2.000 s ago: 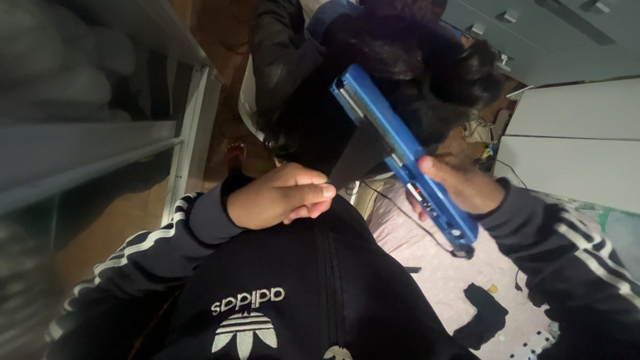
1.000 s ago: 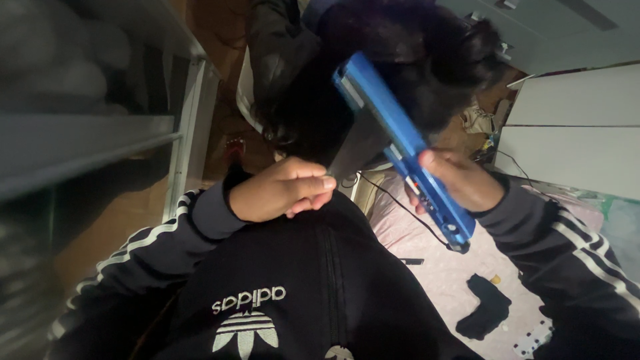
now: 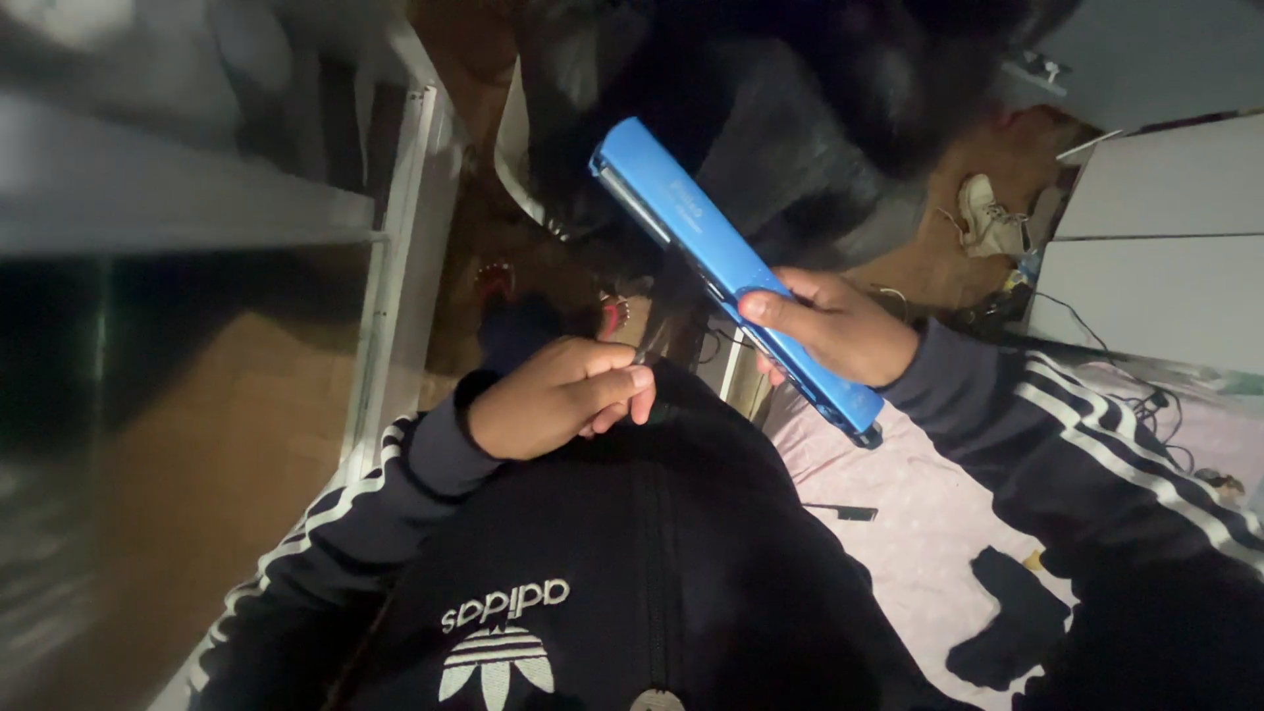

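My right hand (image 3: pixel 839 321) grips a blue hair straightener (image 3: pixel 691 212) by its handle, the plate end pointing up and to the left. Its plates look closed or nearly so. Between the thumb and fingers of my left hand (image 3: pixel 568 395) are the ends of a thin strand of dark hair (image 3: pixel 671 326), which runs up toward the straightener. Whether the strand lies between the plates I cannot tell. Beyond the straightener, a person with long dark hair fills the dark upper middle of the view, in dark clothing; the edges there blur together.
A pink sheet (image 3: pixel 918 553) holds a black comb (image 3: pixel 854 513) and a black sock (image 3: pixel 1007 617). White drawers (image 3: pixel 1155 237) stand at the right, with cables (image 3: pixel 1165 410) near them. A light shoe (image 3: pixel 987 217) lies on the brown floor. A glass-fronted cabinet with a white frame (image 3: pixel 395 276) stands at the left.
Earlier, a wide sheet of dark hair stretched from the straightener to my left hand; now only a thin strand shows there. My left hand holds on. The view has shifted somewhat.
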